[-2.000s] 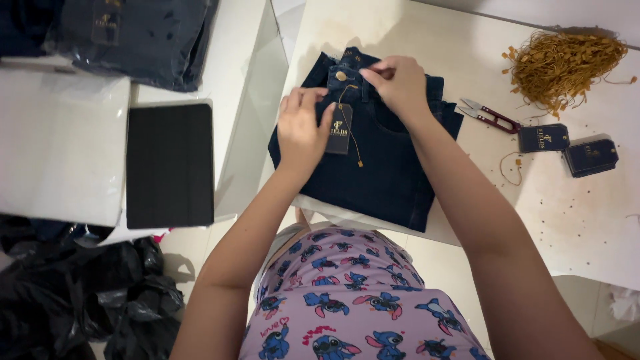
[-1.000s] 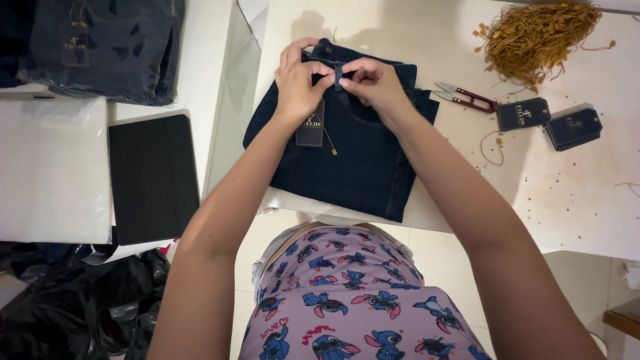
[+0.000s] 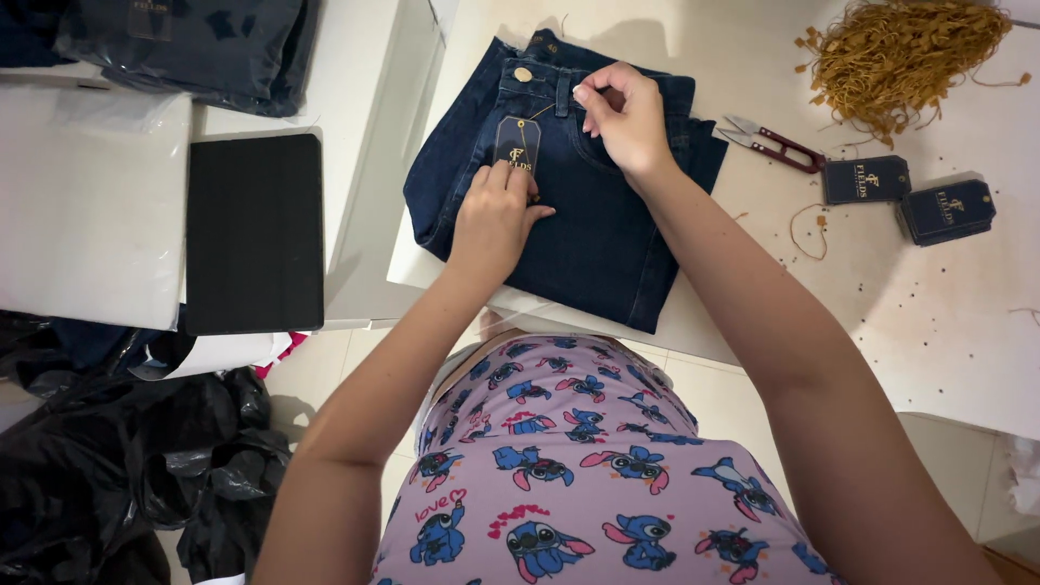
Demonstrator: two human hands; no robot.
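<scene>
Dark blue folded jeans (image 3: pixel 585 236) lie on the white table, waistband away from me, a metal button near the top. A dark hang tag (image 3: pixel 517 140) with gold print rests on them, its thin cord (image 3: pixel 542 111) running up toward the belt loop. My left hand (image 3: pixel 497 213) has its fingertips on the tag's lower part; whether they grip it is hard to tell. Above the front pocket, my right hand (image 3: pixel 621 114) is raised with thumb and index finger close together; I cannot tell whether the cord's end is between them.
Right of the jeans lie thread snips (image 3: pixel 776 145), two stacks of hang tags (image 3: pixel 867 179), (image 3: pixel 947 211), a loose cord (image 3: pixel 812 231) and a pile of mustard cords (image 3: pixel 906 61). At left are a black flat case (image 3: pixel 255 234), clear plastic bags (image 3: pixel 89 207), bagged garments (image 3: pixel 195 49) and black plastic bags (image 3: pixel 122 463).
My left hand has moved from the waistband down to the tag. My right hand has parted from it and moved right of the belt loop, where both hands' fingers met a second ago.
</scene>
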